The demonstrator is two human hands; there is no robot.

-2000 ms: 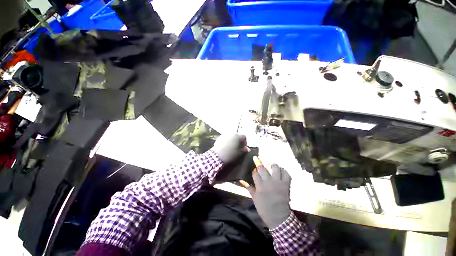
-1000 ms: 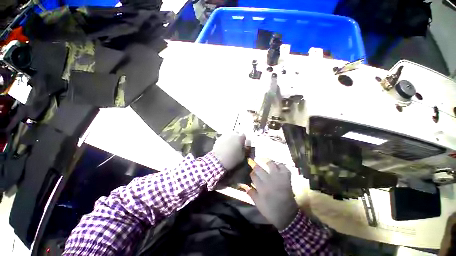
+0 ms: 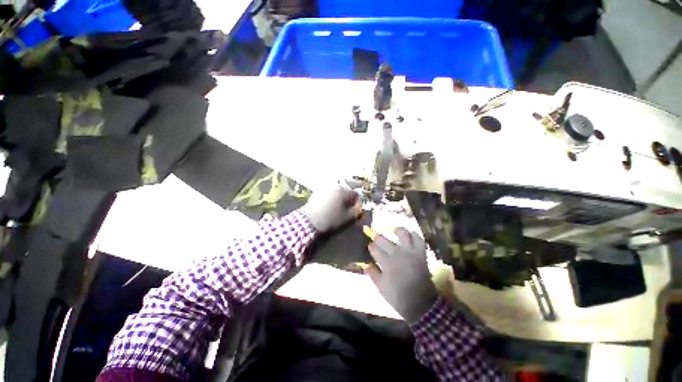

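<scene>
My left hand (image 3: 333, 207), in a grey glove, presses on a plain black cut piece (image 3: 340, 242) just in front of the needle area (image 3: 381, 192). My right hand (image 3: 401, 270), gloved with orange-yellow fingertips showing, lies at the right edge of the same black piece, thumb and forefinger on it. A camouflage piece (image 3: 271, 192) joined to a black panel runs from the heap toward my left hand; its near end is hidden under that hand and sleeve. The white sewing machine head (image 3: 538, 153) stands at right. Whether the needle is in the cloth cannot be told.
A heap of black and camouflage pieces (image 3: 105, 160) covers the left side. Camouflage pieces (image 3: 486, 246) lie under the machine arm. A metal tool (image 3: 541, 294) and a black flat object (image 3: 609, 280) lie to their right. A blue bin (image 3: 449, 48) stands behind the table.
The view has shifted. My left hand has moved forward, closer to the needle, with the black piece. More of the black piece shows between my hands. My right hand stays beside it.
</scene>
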